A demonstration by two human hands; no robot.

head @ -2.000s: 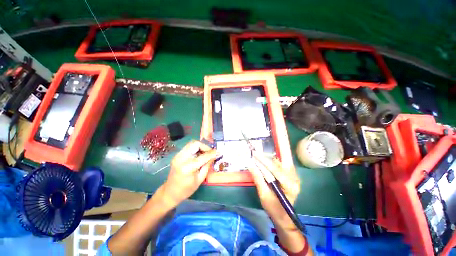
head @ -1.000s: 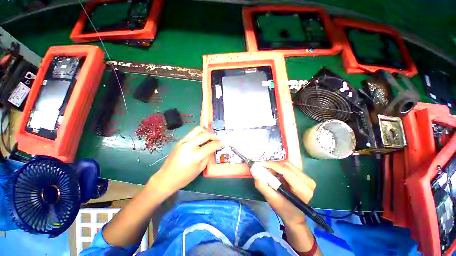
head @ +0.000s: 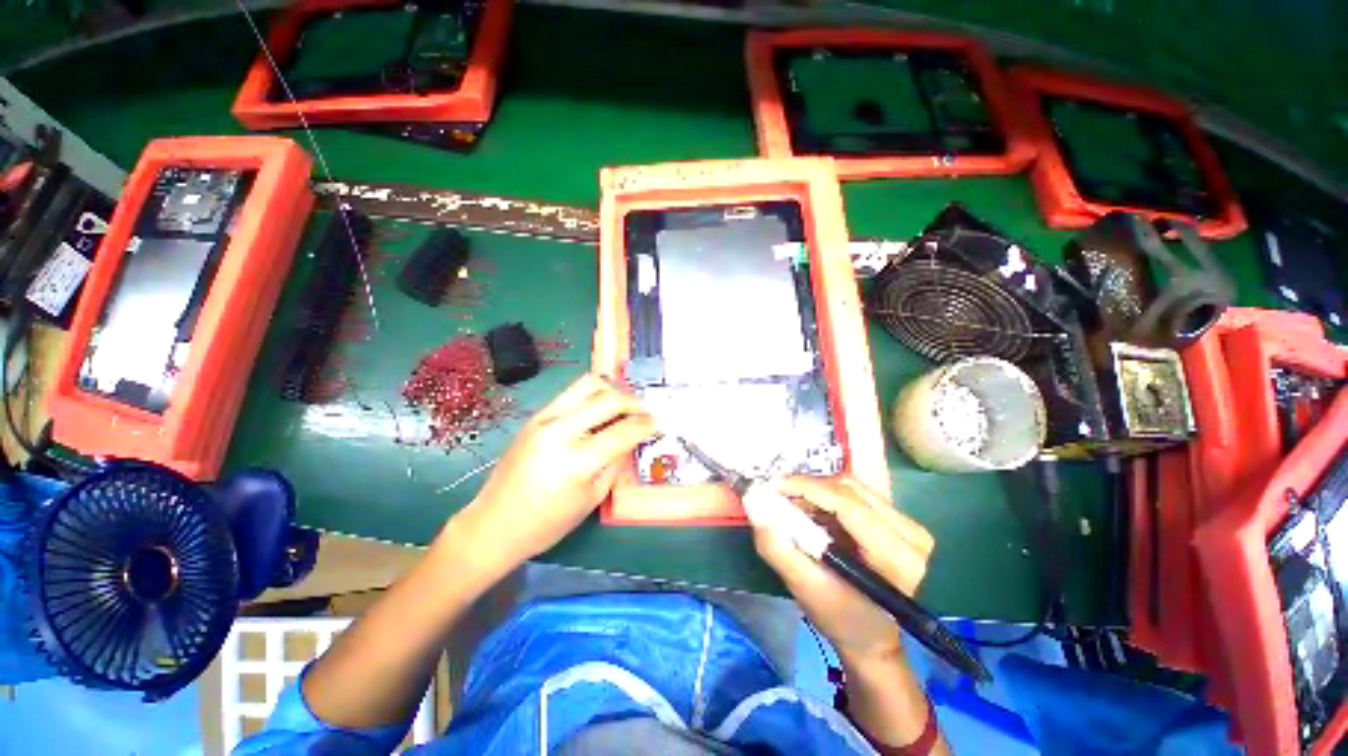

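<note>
An open tablet assembly [head: 732, 318] lies in an orange-red foam tray [head: 866, 377] in front of me. Its silver battery fills the middle, and the whitish main circuit board [head: 769, 428] is at the near end. My right hand [head: 843, 547] holds a soldering iron [head: 902, 603] like a pen, its thin tip over the board's left half. My left hand [head: 569, 451] rests at the tray's near left, fingertips pinched at the board's left edge; what they hold is too small to tell. A thin solder wire [head: 296, 111] hangs at the upper left.
Left of the tray are a red component pile [head: 451, 392], small black parts [head: 433, 266] and another filled tray [head: 274, 281]. At right are a tip-cleaning cup [head: 971, 415], a black round grille [head: 954, 306] and stacked trays. Several trays lie behind. A blue fan [head: 141, 576] is at left.
Since two seconds ago, the iron's tip has moved down and left onto the board area, and my left fingers have lowered to the board's left edge. The view has shifted. Little differs from one second ago.
</note>
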